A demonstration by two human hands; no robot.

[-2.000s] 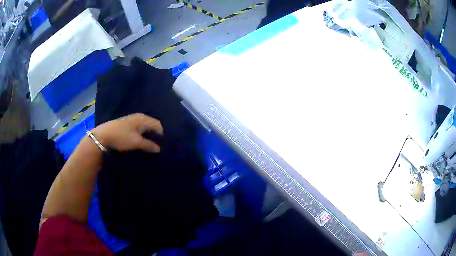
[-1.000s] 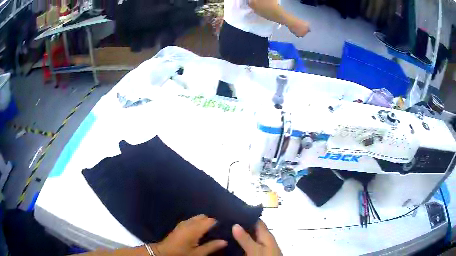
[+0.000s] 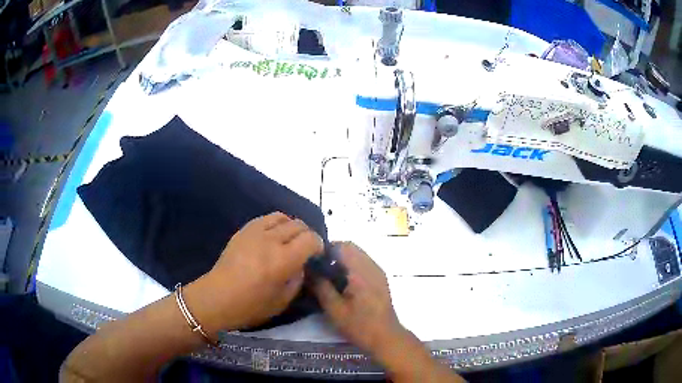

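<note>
A black garment panel (image 3: 202,191) lies on the white table left of the needle, its wavy end at the far left. My left hand (image 3: 262,262) grips the panel's near right end, with a bracelet on the wrist. My right hand (image 3: 355,292) pinches a small bunched black strip (image 3: 327,271) at that same end; whether it is joined to the panel cannot be told. The sewing machine (image 3: 449,138) stands behind and right of my hands. Its presser foot area (image 3: 390,196) has no cloth under it. The grey-blue round attachment (image 3: 422,196) is beside it.
A small black cloth piece (image 3: 477,198) lies under the machine arm. Thin pink, blue and black sticks (image 3: 555,232) are right of it. A plastic bag (image 3: 183,52) lies at the back left. A cardboard box (image 3: 636,355) is at the lower right. The scale (image 3: 493,345) runs along the front edge.
The view has turned from the floor side to the machine. The panel, earlier seen flat near the front, now lies with its right end lifted and bunched between both hands.
</note>
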